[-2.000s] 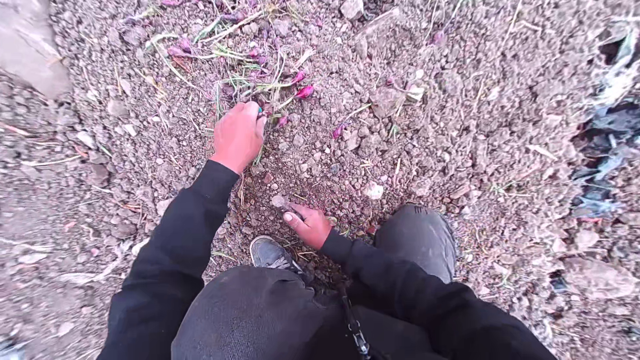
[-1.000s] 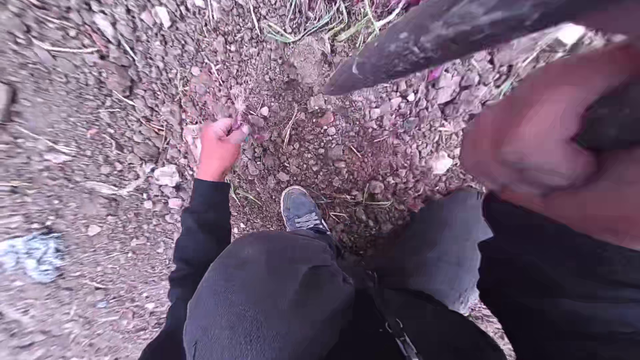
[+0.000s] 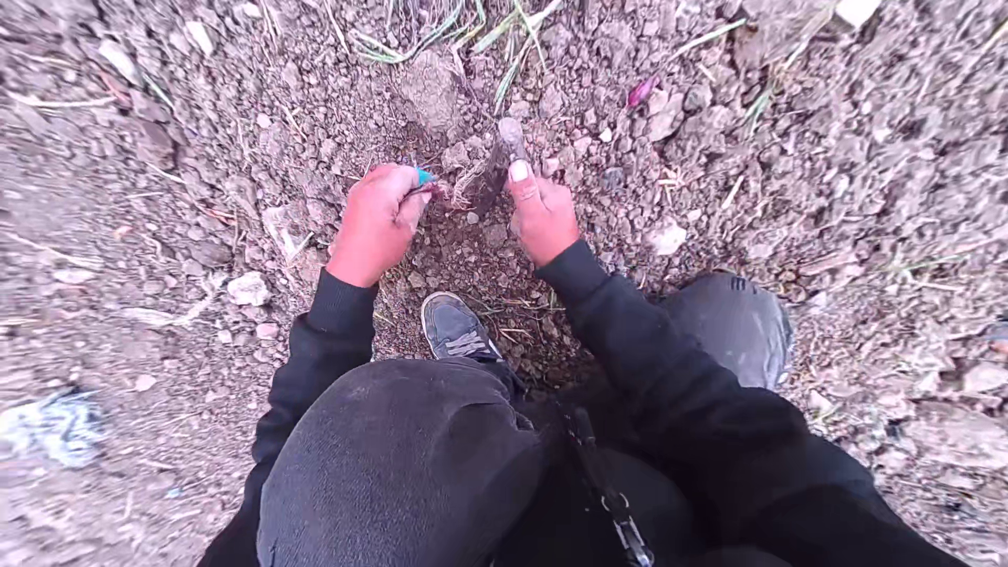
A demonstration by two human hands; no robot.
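My left hand (image 3: 378, 220) is closed on a small teal item (image 3: 425, 176), of which only the tip shows, with a reddish, stringy bit beside it. Right of it, my right hand (image 3: 542, 211) grips a short, dirt-covered tool (image 3: 510, 138), thumb laid along it; its exact kind is unclear. The tool's far part points down into the loose soil between my hands. Pale, root-like fibres (image 3: 466, 189) lie between the left fingertips and the tool.
Stony soil surrounds my grey shoe (image 3: 458, 324) and bent knees. Green stalks (image 3: 409, 51) lie at the top, a magenta bulb (image 3: 642, 91) at upper right. Pale stones (image 3: 249, 289) and a whitish crumpled scrap (image 3: 55, 427) are at left.
My right hand, raised close to the camera with the long dark tool one second ago, is down at the soil beside my left hand. The view has shifted.
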